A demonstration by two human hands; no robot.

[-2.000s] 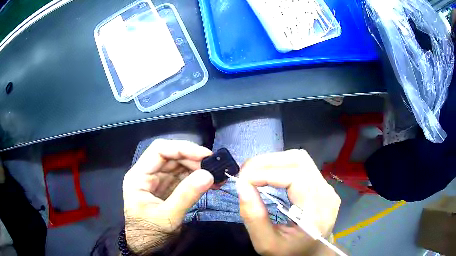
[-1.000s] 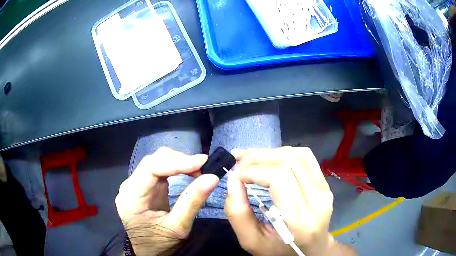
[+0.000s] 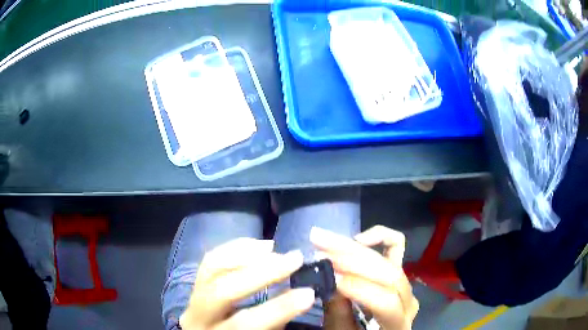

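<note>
A black housing [image 3: 313,278] is held over the lap, below the bench edge. My left hand [image 3: 248,283] pinches it between thumb and fingers from the left. My right hand [image 3: 371,274] is at its right side, with fingertips touching or very near it. A small part of the white lead [image 3: 362,317] shows below my right hand; the rest is hidden by the fingers. Whether the lead is in the housing cannot be seen. A clear tub [image 3: 377,71] of white leads stands in the blue tray [image 3: 316,126].
A clear lidded box with white paper [image 3: 206,106] lies left of the tray. A crinkled clear bag [image 3: 525,122] is at the right. A small black piece [image 3: 24,116] lies far left on the bench [image 3: 84,129]. Another person's dark sleeve [image 3: 503,274] is at the right.
The bench and its items sit lower in the picture. Both hands and the housing are lower and further right. My right fingers have spread upward, and less of the lead shows.
</note>
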